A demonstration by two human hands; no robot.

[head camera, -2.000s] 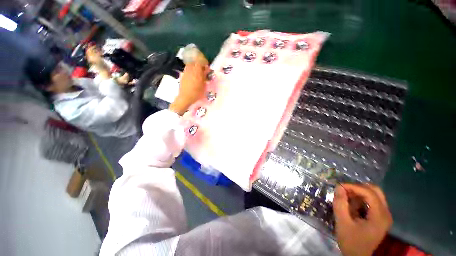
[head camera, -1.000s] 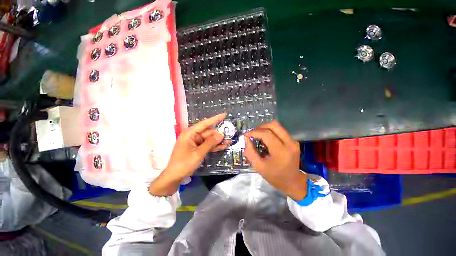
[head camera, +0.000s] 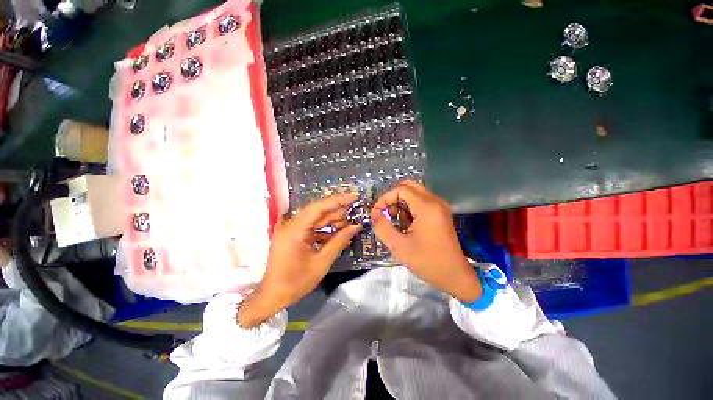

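A round silver unit (head camera: pixel 358 212) is between the fingertips of my left hand (head camera: pixel 301 254), above the near end of the clear component tray (head camera: pixel 348 94). My right hand (head camera: pixel 426 241), with a blue wristband (head camera: pixel 491 287), is pinched at the unit's right side. A dark shiny piece shows inside its curled fingers; what its fingertips pinch is too small to tell. On the left, a pinkish-white sheet (head camera: pixel 195 168) covers a red tray (head camera: pixel 256 66), with several round units (head camera: pixel 191 67) on it.
Three loose round units (head camera: pixel 563 69) and small debris (head camera: pixel 460 108) lie on the green bench at right. A red pocket tray (head camera: pixel 618 226) sits over a blue bin (head camera: pixel 586 285). A white box (head camera: pixel 82 211), beige roll (head camera: pixel 82 141) and black hose (head camera: pixel 39 273) are far left. A person's white sleeve (head camera: pixel 35 312) shows there.
Two seconds ago my left hand was at the sheet's far left edge. It then came to the component tray with a round unit. Since one second ago, both hands have closed together around the unit.
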